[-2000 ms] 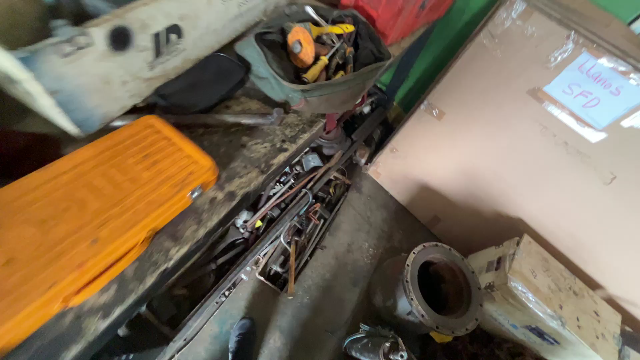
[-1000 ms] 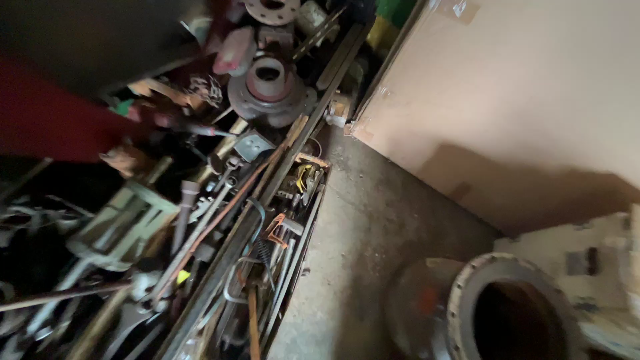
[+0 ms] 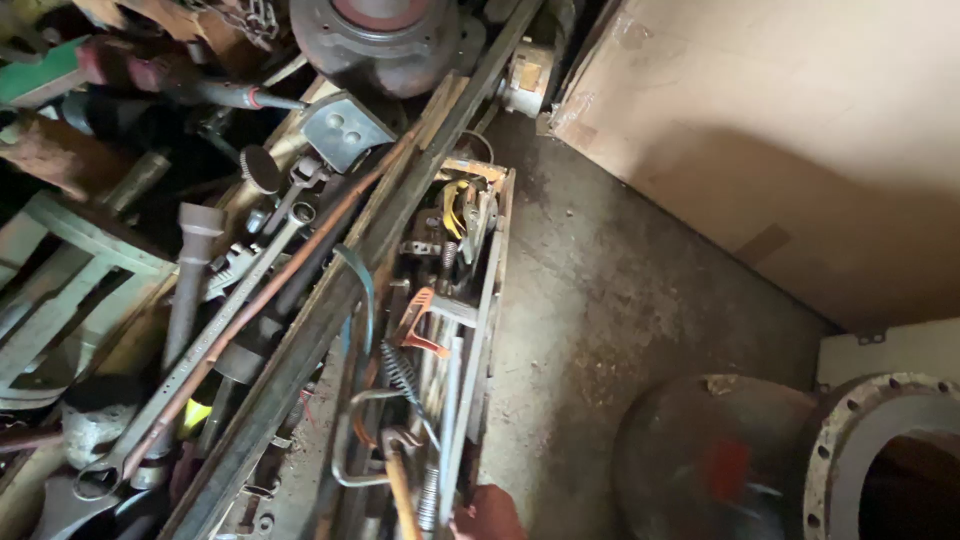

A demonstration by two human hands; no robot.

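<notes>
Part of one bare hand [image 3: 489, 516], apparently my right hand, shows at the bottom edge, beside the right rim of a long wooden box [image 3: 501, 247] of tools. Its fingers are mostly cut off, so its grip cannot be told. Close to it in the box lie a hammer with a wooden handle [image 3: 403, 499], a bent metal bar [image 3: 345, 442], a coil spring [image 3: 400, 371] and an orange-handled hacksaw [image 3: 417, 322]. A long double-ended wrench [image 3: 217, 330] and a rusty rod [image 3: 281, 277] lie left of the box. My left hand is out of view.
A long dark beam [image 3: 322, 315] crosses diagonally over the tools. Left of it are a pale green metal frame [image 3: 97, 240] and a grey socket tool [image 3: 195, 262]. A large cardboard box [image 3: 750, 135] stands right of the concrete floor [image 3: 577, 300]; a flanged metal pipe piece [image 3: 825, 450] is at lower right.
The view has moved down and closer to the tools. A hand now shows at the bottom edge, where none was seen before. The orange case and tool bag of the earliest frame are out of view.
</notes>
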